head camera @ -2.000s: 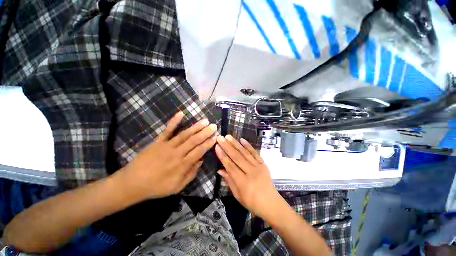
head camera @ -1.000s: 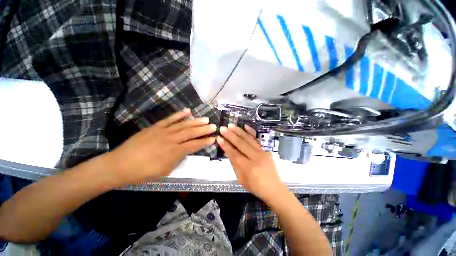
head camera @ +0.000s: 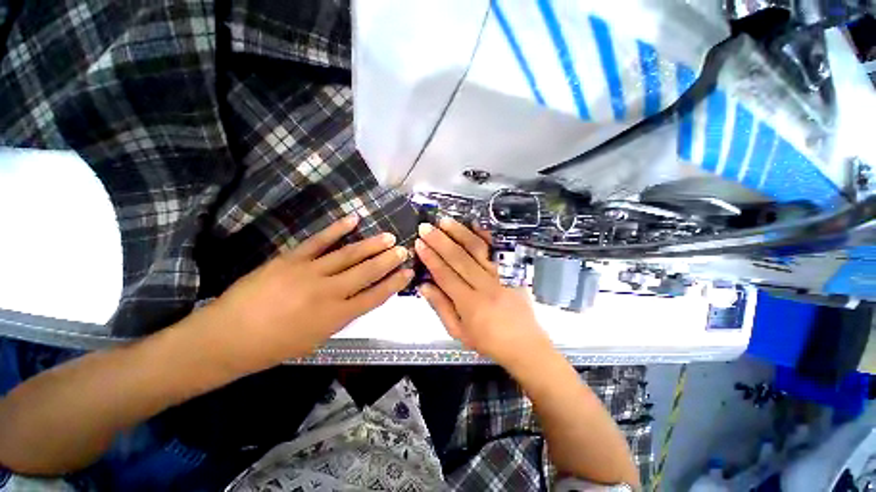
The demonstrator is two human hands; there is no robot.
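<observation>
The plaid garment panel [head camera: 298,159], dark with white check lines, spreads from the upper left to the needle area [head camera: 447,204]. My left hand [head camera: 331,288] lies flat on its edge, fingers spread slightly, tips left of the needle area. My right hand [head camera: 475,288] lies close beside it, fingertips pressing on dark cloth at the presser foot. Neither hand grips the cloth. The fingertips of both hands nearly meet. The foot and needle are too small and crowded to tell apart.
The white sewing machine head [head camera: 576,86] with blue stripes fills the upper right. The white table has a ridged grey front edge [head camera: 403,355]. Plaid cloth [head camera: 605,408] hangs below it. Blue bins [head camera: 783,332] stand at the right. A dark thread runs down the machine head.
The cloth has moved up and away from the front edge since the earliest frame, baring table below my hands. Both hands stay flat near the foot; my right fingertips have shifted slightly up.
</observation>
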